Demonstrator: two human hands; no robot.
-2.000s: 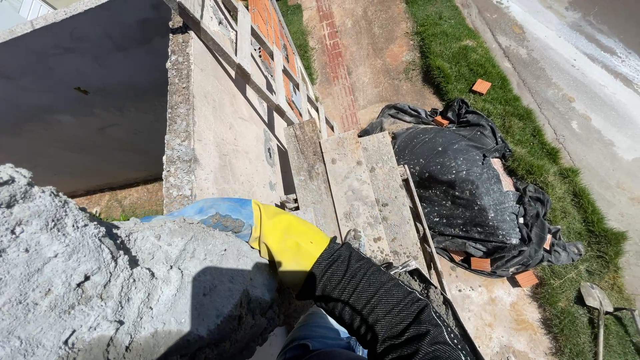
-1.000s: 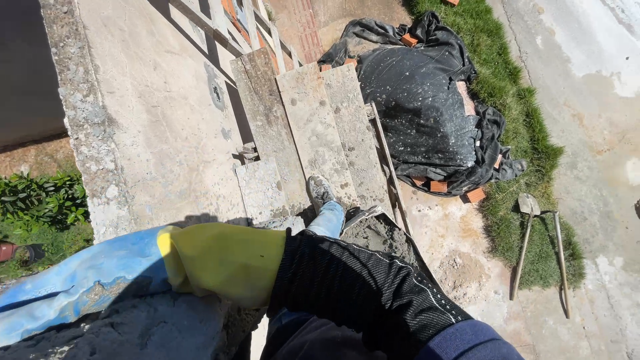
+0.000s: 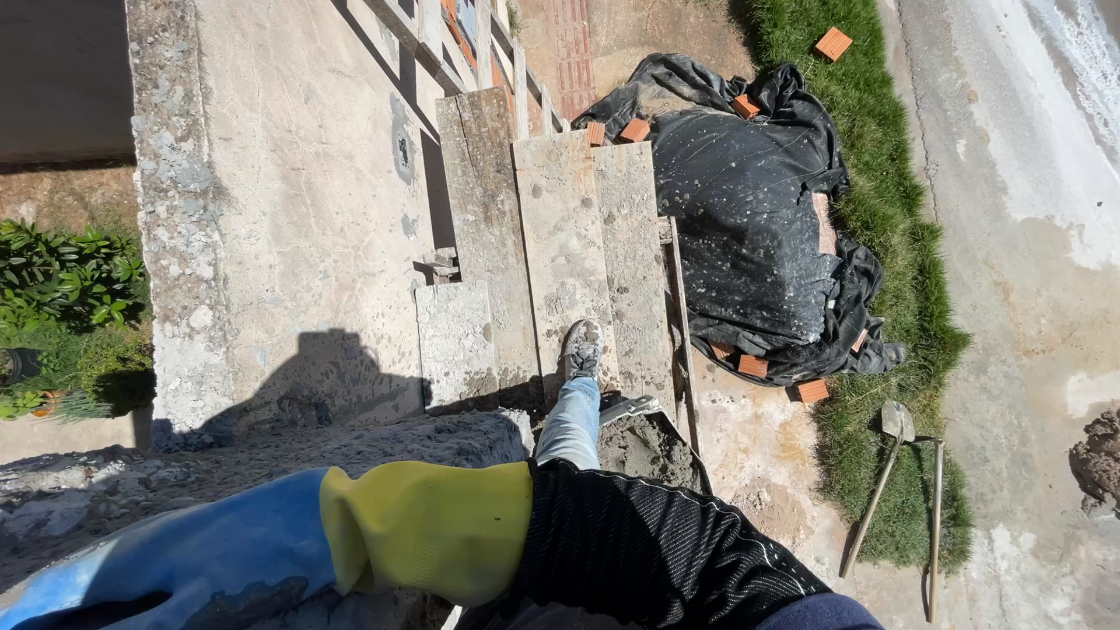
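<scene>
My right hand [image 3: 201,547], in a blue rubber glove with a yellow cuff, reaches across the lower left beside the rough, mortar-covered top of a wall [image 3: 437,442]. Its fingers run out of the frame at the bottom left, so whether they hold anything is hidden. The forearm wears a black sleeve. My left hand is out of view. Wet grey mortar [image 3: 643,451] lies in a container just above the sleeve, with a metal tool or handle [image 3: 630,409] at its edge. My shoe [image 3: 584,350] stands on the wooden scaffold planks [image 3: 564,254].
Far below, a black tarp [image 3: 735,219] covers a heap, with orange hollow bricks [image 3: 752,365] around its edges. A shovel [image 3: 897,422] and another long-handled tool [image 3: 934,525] lie on the grass strip. A wooden railing [image 3: 481,44] and a plastered wall [image 3: 306,201] border the planks.
The view has shifted a lot. My shoe on the planks and the long-handled tools below, outside or at the edge of the oldest frame, now show fully. The gloved arm remains stretched to the left.
</scene>
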